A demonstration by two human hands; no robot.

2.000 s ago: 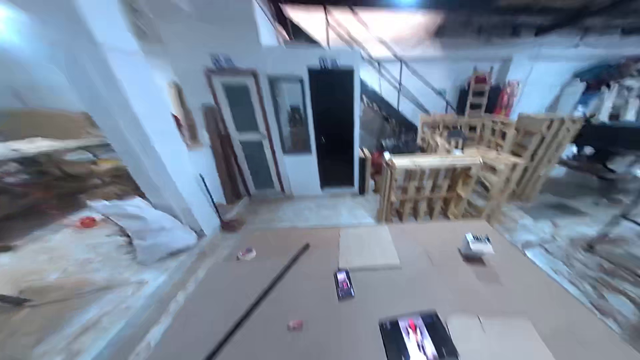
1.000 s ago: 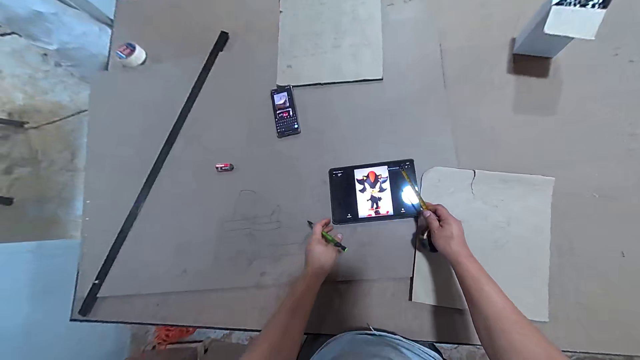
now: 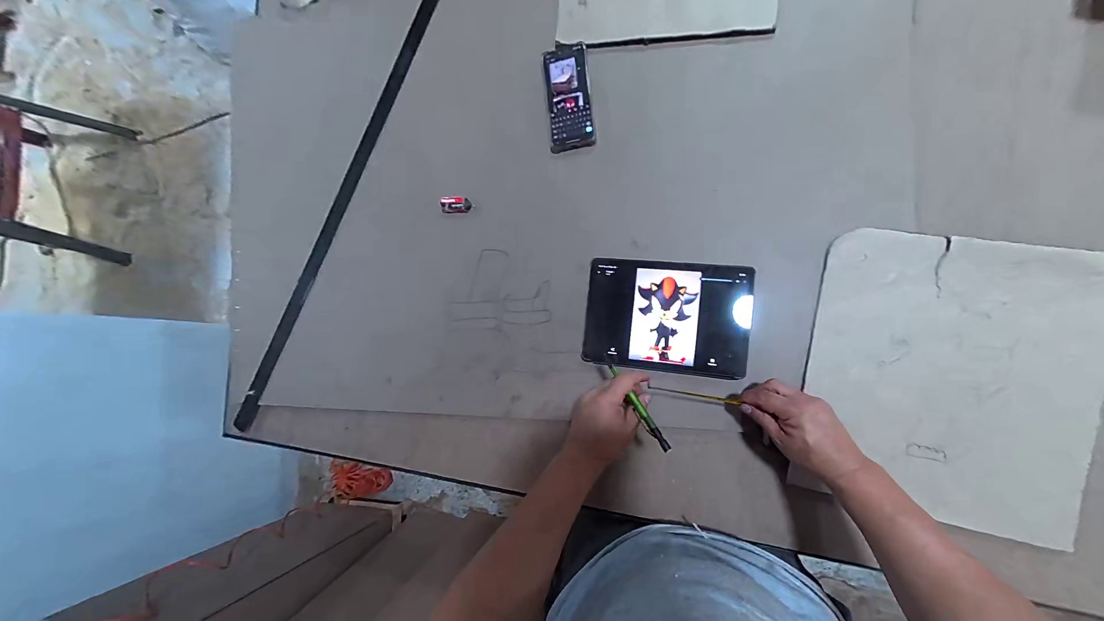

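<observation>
My left hand [image 3: 609, 417] is closed around a green pen or marker [image 3: 642, 409] with a dark end, just below the tablet [image 3: 607, 315]. Its fingertips are at the left end of a thin yellow measuring tape [image 3: 694, 395]. The tape runs to my right hand [image 3: 795, 424], which grips its other end; any tape case there is hidden by the fingers. The tablet lies flat and shows a black and red cartoon character. A pencil sketch [image 3: 500, 310] is drawn on the brown board to the tablet's left.
A phone [image 3: 569, 99] lies near a pale board [image 3: 668, 15]. A larger pale sheet [image 3: 957, 379] is at the right. A small red object [image 3: 454, 205] and a long black strip [image 3: 345, 194] lie at the left. Orange cord [image 3: 358, 479] is below the table edge.
My right hand has moved down from the tablet's right edge to below it. The tape, before over the tablet's right part, now stretches between both hands. The view has come closer.
</observation>
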